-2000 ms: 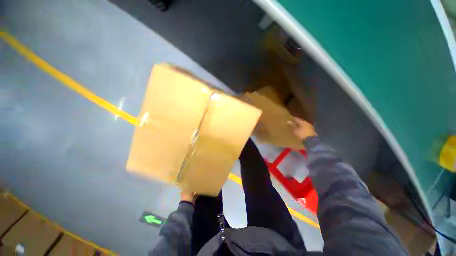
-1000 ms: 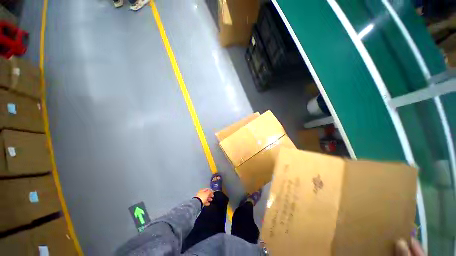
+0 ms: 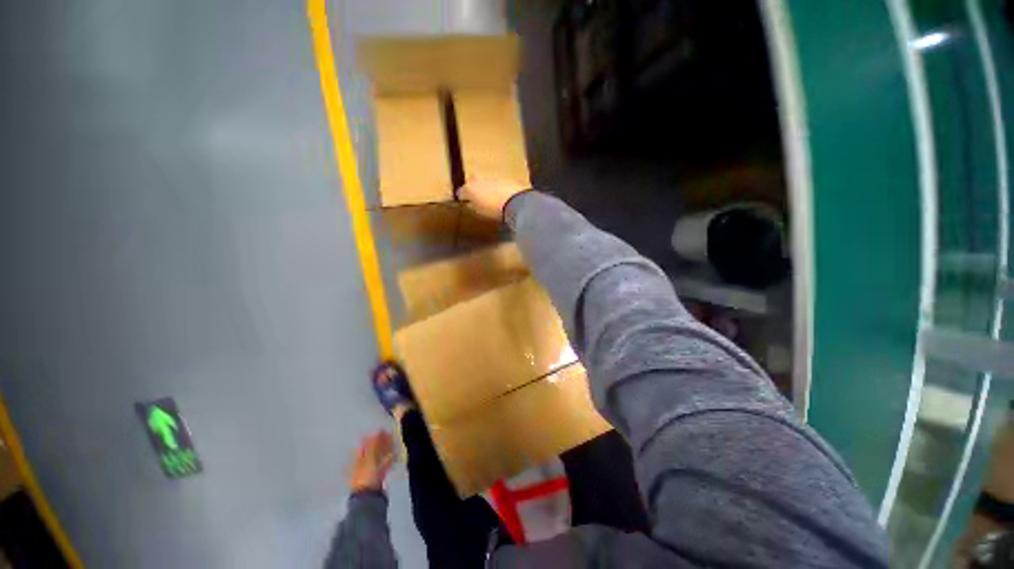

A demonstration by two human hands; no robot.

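Observation:
A brown cardboard carton (image 3: 414,145) is at the upper middle, with a flap raised at its far side and a dark gap between its top flaps. My right hand (image 3: 489,198) grips its near edge at this gap, arm stretched forward; the fingertips are blurred. A second carton (image 3: 478,356) stands nearer, in front of my legs, with one flap sticking out on its far side and a seam across its top. My left hand (image 3: 373,459) is low at the left of the near carton, empty, its fingers blurred and apart.
A yellow line (image 3: 354,189) runs on the grey floor left of the cartons. A green arrow sign (image 3: 167,437) is at the lower left. The green-topped line (image 3: 862,222) is on the right, with dark items under it. A red stool (image 3: 536,500) shows between my legs.
My right hand has moved from the lower right to the far side of the near carton, with the held carton now there. My left hand has stayed low at the left.

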